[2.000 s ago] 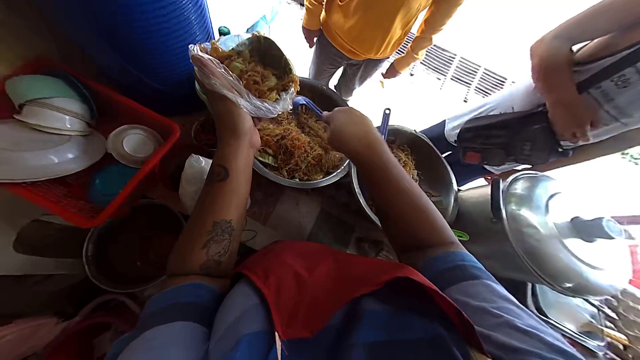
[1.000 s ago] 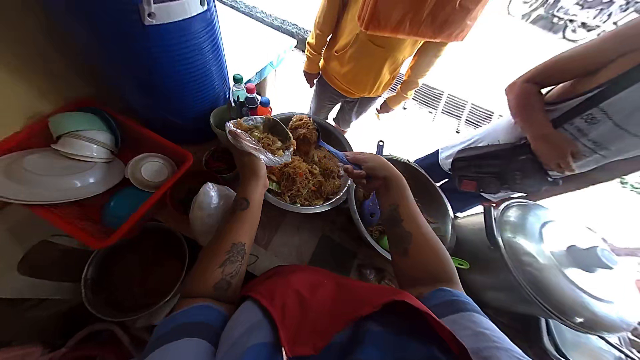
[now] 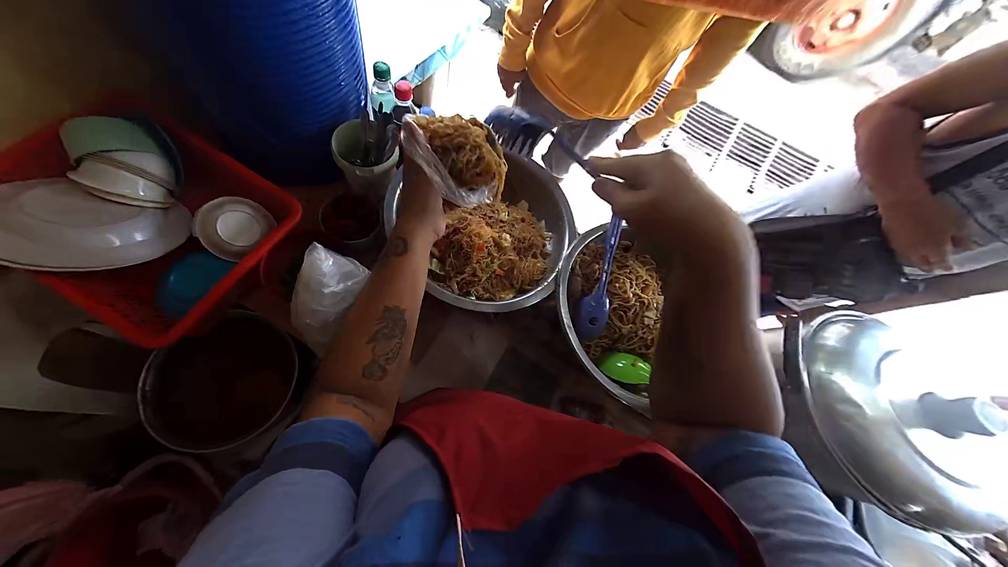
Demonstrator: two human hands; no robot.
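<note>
My left hand (image 3: 424, 197) holds up a plate or bowl, mostly hidden, lined with a clear plastic bag (image 3: 429, 161) and heaped with noodles (image 3: 465, 150). Below it a metal basin (image 3: 561, 213) holds thin noodles (image 3: 496, 252) with bits of vegetable. My right hand (image 3: 650, 185) grips the handle of a dark blue slotted pasta server (image 3: 520, 130), its toothed head beside the heap and above the basin's far rim. In a second metal basin (image 3: 568, 323), thicker noodles (image 3: 630, 295) lie with a purple spoon (image 3: 593, 311) and a green utensil (image 3: 624, 368).
At left are a red basket (image 3: 272, 197) of dishes, a blue drum (image 3: 291, 87) and a dark-filled pot (image 3: 220, 386). A utensil cup (image 3: 362, 169) and bottles (image 3: 383, 87) stand behind. A lidded steel pot (image 3: 846, 378) is at right. People stand across the table.
The noodle heap on the lined dish is larger than one second ago. My right hand has lifted away from the basin with the pasta server, whose head now shows in the air.
</note>
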